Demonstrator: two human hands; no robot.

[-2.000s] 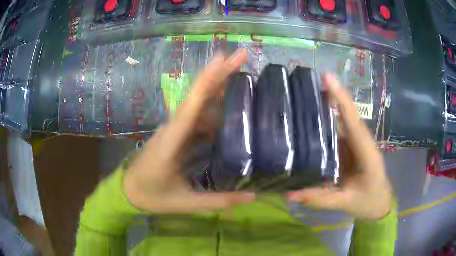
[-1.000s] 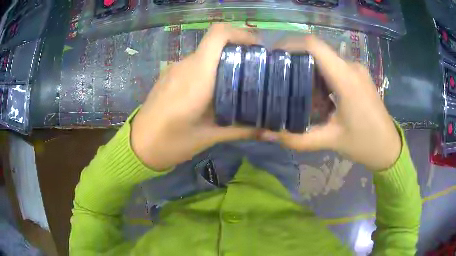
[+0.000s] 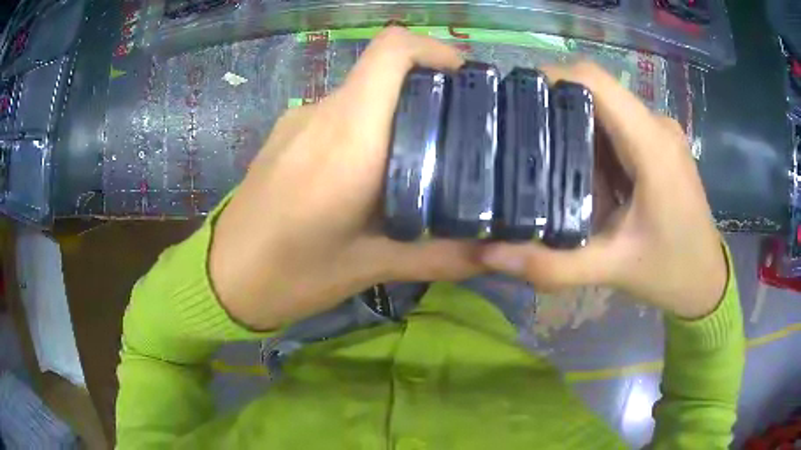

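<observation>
Several glossy black phones [image 3: 472, 154] stand on edge side by side in a row, in the middle of the view, raised above the bench's front edge. My left hand [image 3: 307, 189] grips the row from the left, fingers over its far end and thumb along its near end. My right hand [image 3: 654, 193] grips it from the right in the same way, its thumb meeting my left thumb below the row. Narrow sides of the phones face me, with small openings on them. Their broad faces are hidden.
A clear blister tray [image 3: 369, 19] lies along the back of the dark green bench [image 3: 746, 167]. Clear side trays stand at the left [image 3: 31, 171] and far right. The taped work area [image 3: 193, 123] has red print and green patches. A red object [image 3: 780, 264] is at the right edge.
The row has come from blurred and tilted to steadier, showing the phones' narrow sides. Since one second ago it has shifted slightly right and looks larger. Both hands still hold it.
</observation>
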